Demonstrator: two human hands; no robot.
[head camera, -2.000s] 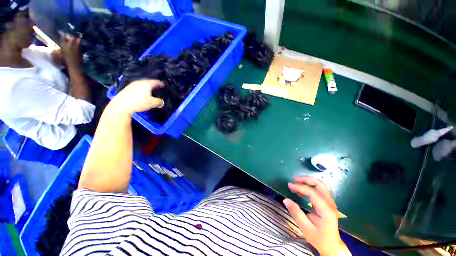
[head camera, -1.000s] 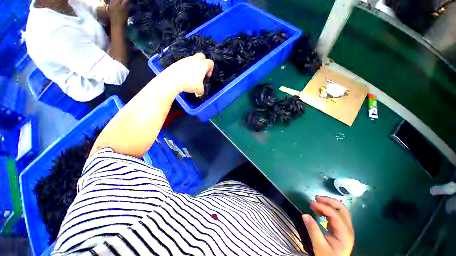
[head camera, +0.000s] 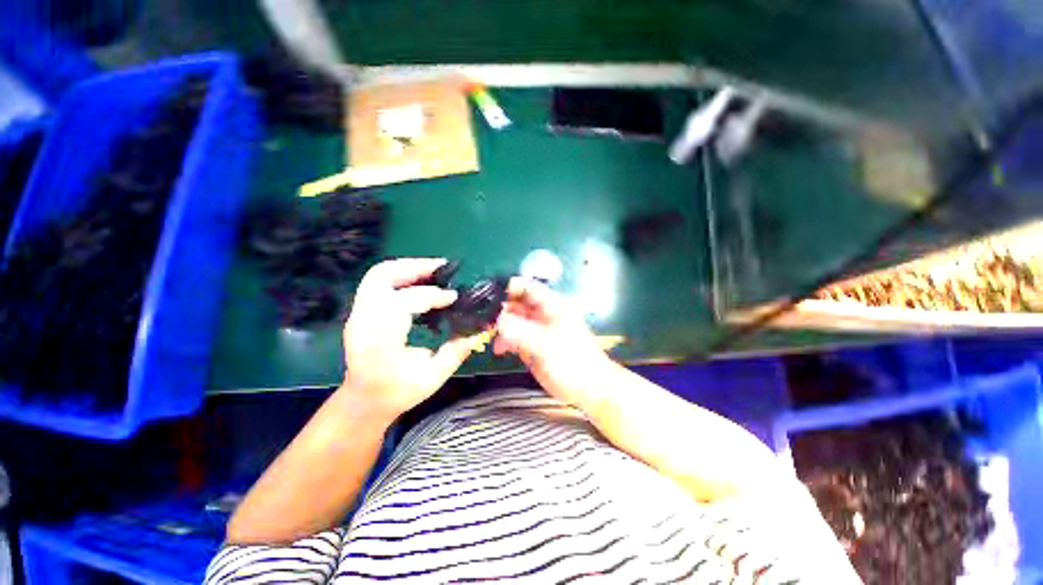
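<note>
My left hand (head camera: 395, 331) holds a dark spiky rosette (head camera: 475, 303) between thumb and fingers, above the near table edge. My right hand (head camera: 543, 331) touches the rosette's right side with its fingertips; whether it grips it or a loose piece is too blurred to tell. A small yellow bit shows under the rosette. The white glue bottle (head camera: 541, 267) stands just beyond my right hand, seen as a small disc. Dark clusters (head camera: 320, 246) lie on the table left of my left hand.
Blue crate (head camera: 194, 229) of dark clusters at left. Cardboard square (head camera: 452, 143), small tube (head camera: 492, 109), phone (head camera: 606, 111) and slim white bottle (head camera: 700, 123) at the far side. Dark clump (head camera: 654, 231) and clear panel at right. Tray of golden-brown bits (head camera: 961, 280); lower-right blue crate (head camera: 904, 402).
The view has swung right. My left hand has left the blue crate and now holds a dark rosette over the near table edge. My right hand has come together with it.
</note>
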